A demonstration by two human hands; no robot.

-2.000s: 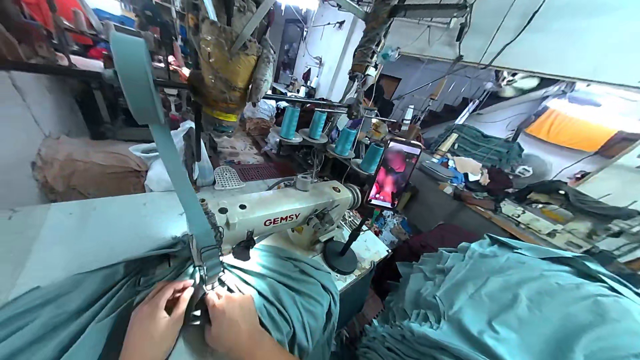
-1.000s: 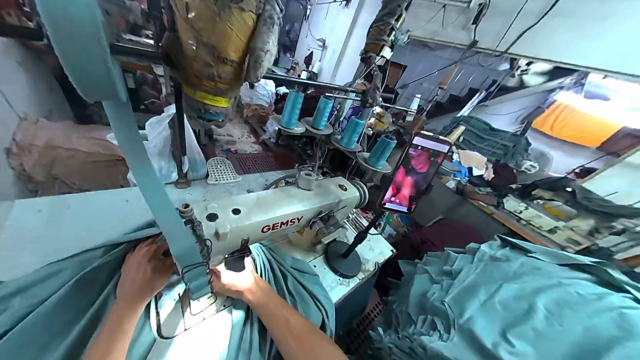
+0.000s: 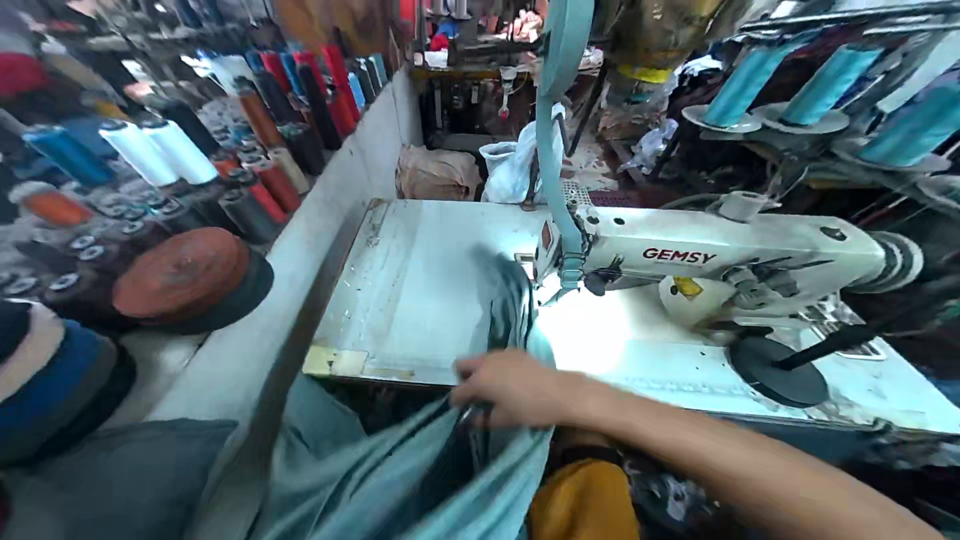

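Observation:
My right hand grips bunched teal fabric at the front edge of the white sewing machine table. Part of that fabric runs up over the table toward the needle area of the Gemsy sewing machine, and the rest hangs below the edge. A teal fabric band comes down from above to the front of the machine head. My left hand does not show in this view.
Thread cones and a rust-coloured strap roll lie left of a low wall. A black round stand base rests on the table at right. Teal thread spools stand behind the machine.
The view has swung far to the left. Both hands were by the machine's needle area before; now my right hand holds fabric at the table's front edge and my left hand is out of sight.

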